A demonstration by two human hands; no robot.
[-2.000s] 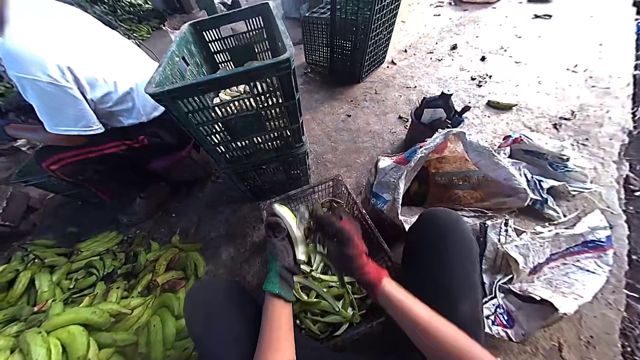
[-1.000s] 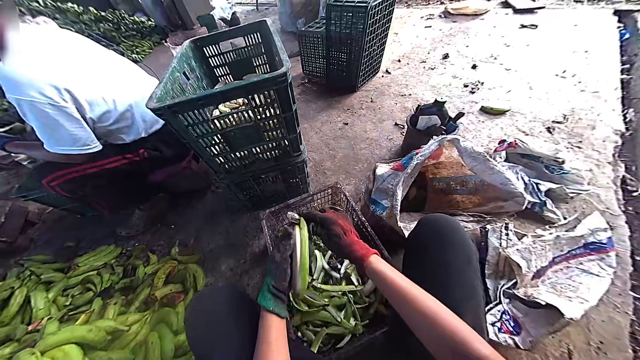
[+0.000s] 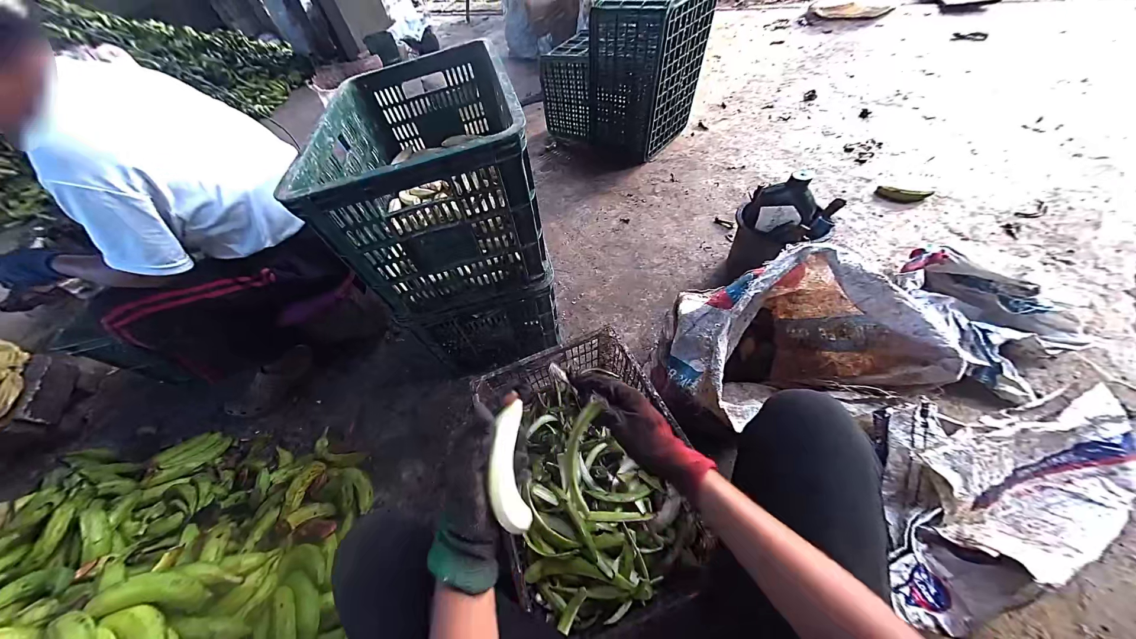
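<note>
My left hand (image 3: pixel 470 497), in a dark glove with a green cuff, holds a peeled plantain (image 3: pixel 508 470) with pale flesh, over the left side of a plastic crate (image 3: pixel 612 355) of green peels. My right hand (image 3: pixel 639 426), in a dark glove with a red cuff, is above the peels at the crate's right side. A long strip of green peel (image 3: pixel 572 453) hangs at its fingertips; a small knife may be there, but the fingers hide it. Unpeeled green plantains (image 3: pixel 177 559) lie heaped on the ground at the lower left.
Stacked green crates (image 3: pixel 426 240) with pale peeled plantains inside stand ahead. A seated person (image 3: pixel 169 169) works at the left. More crates (image 3: pixel 630 80) stand farther back. Woven sacks (image 3: pixel 852 328) and a dark container (image 3: pixel 772 226) lie or stand at the right, with a lone plantain (image 3: pixel 903 193) beyond.
The plantain in my left hand, still with green skin showing one second ago, now shows pale flesh. My right hand has moved slightly away from it, with a peel strip at its fingers.
</note>
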